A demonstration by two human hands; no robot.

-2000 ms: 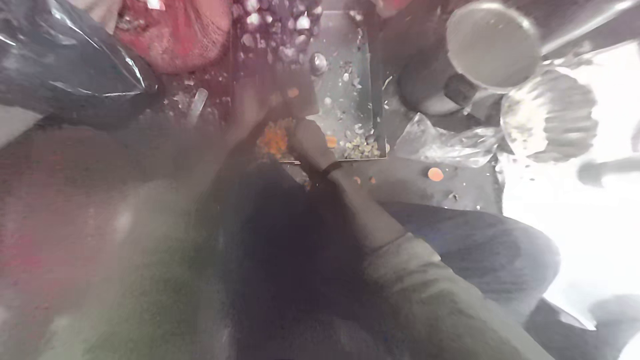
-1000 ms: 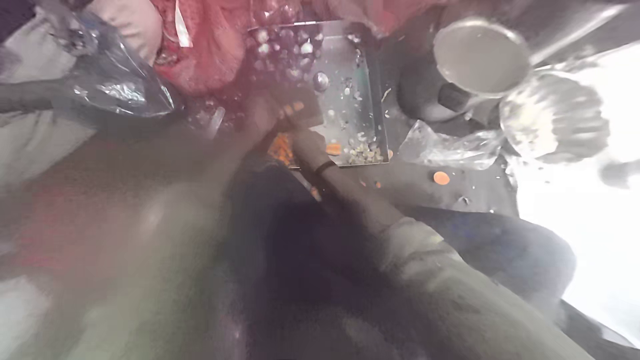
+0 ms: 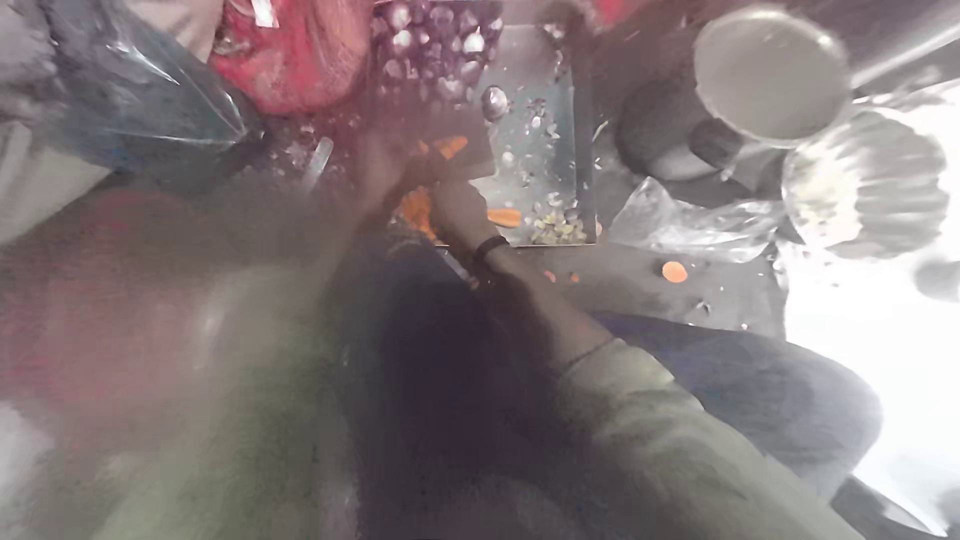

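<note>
My right hand [image 3: 461, 208], with a dark band at the wrist, is closed at the near edge of a metal tray [image 3: 585, 150]. A dark, broad, flat shape, seemingly a knife blade [image 3: 474, 154], extends from it; the handle is hidden. My left hand [image 3: 386, 169] is blurred and lies just left of the blade, beside a piece of carrot [image 3: 451, 145]; its fingers are unclear. Chopped carrot [image 3: 417, 210] lies between and below the hands. Another carrot piece [image 3: 504, 217] is right of my right hand, near small pale chopped pieces [image 3: 559, 225] in the tray corner.
Red onions or similar bulbs [image 3: 435, 52] fill the tray's far left. Beyond are a red bag [image 3: 300, 60] and a dark plastic bag [image 3: 150, 97]. At right stand a metal pot [image 3: 772, 75], a clear plastic bag [image 3: 690, 221] and a fluted bowl [image 3: 870, 184]. A carrot slice [image 3: 674, 271] lies on the floor.
The dark plastic bag at upper left has shifted since the earlier frames. Both my hands remain close together at the carrots.
</note>
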